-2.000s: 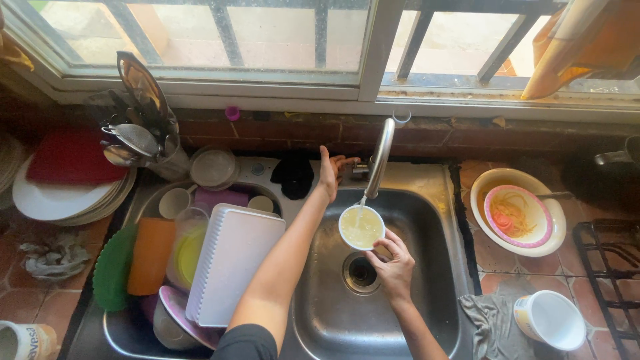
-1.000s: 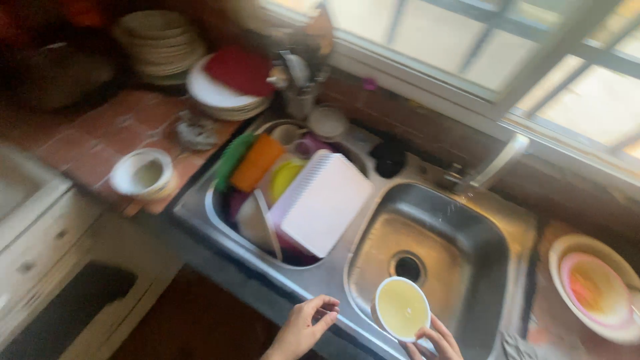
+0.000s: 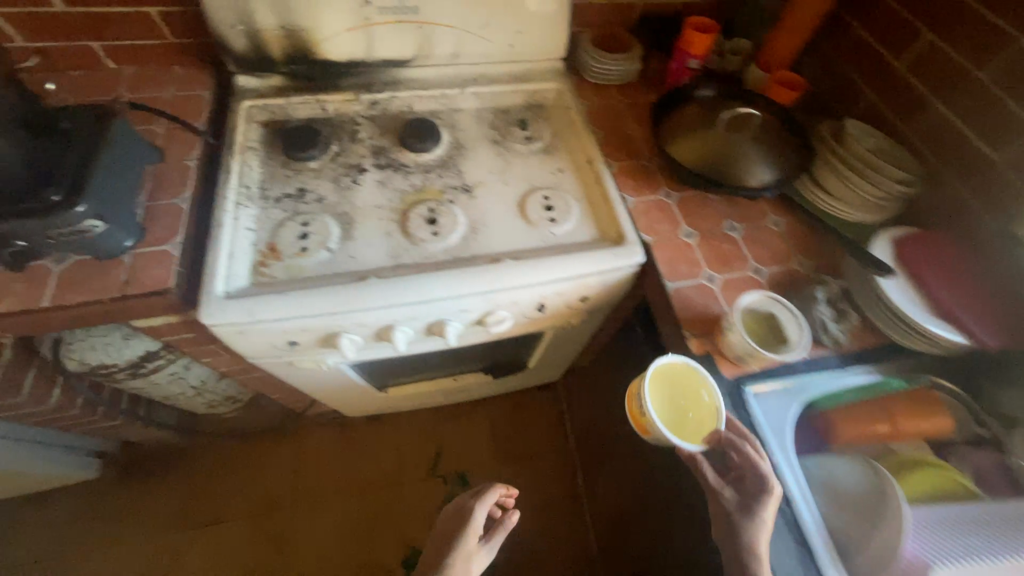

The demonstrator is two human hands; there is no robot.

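My right hand [image 3: 740, 488] grips a small plastic tub [image 3: 682, 402] by its side, near the counter's front edge. The tub has a white rim, a yellow-orange outside and pale yellowish contents, probably liquid. Over the floor at the lower middle is my left hand [image 3: 474, 528], holding nothing, its fingers loosely curled with thumb and fingers a little apart. Behind the held tub, a white plastic container [image 3: 766, 328] with something greenish in it stands on the tiled counter.
A soiled white gas stove [image 3: 432, 200] stands ahead. On the right counter are a lidded black pan [image 3: 732, 140], stacked bowls [image 3: 864, 172] and plates under a red item [image 3: 952, 280]. The sink basin [image 3: 776, 392] holds dishes at lower right. A dark appliance [image 3: 80, 184] sits left.
The view has swung left from the sink to the stove. My left hand has left the faucet area, and my right hand has carried the tub away from the sink.
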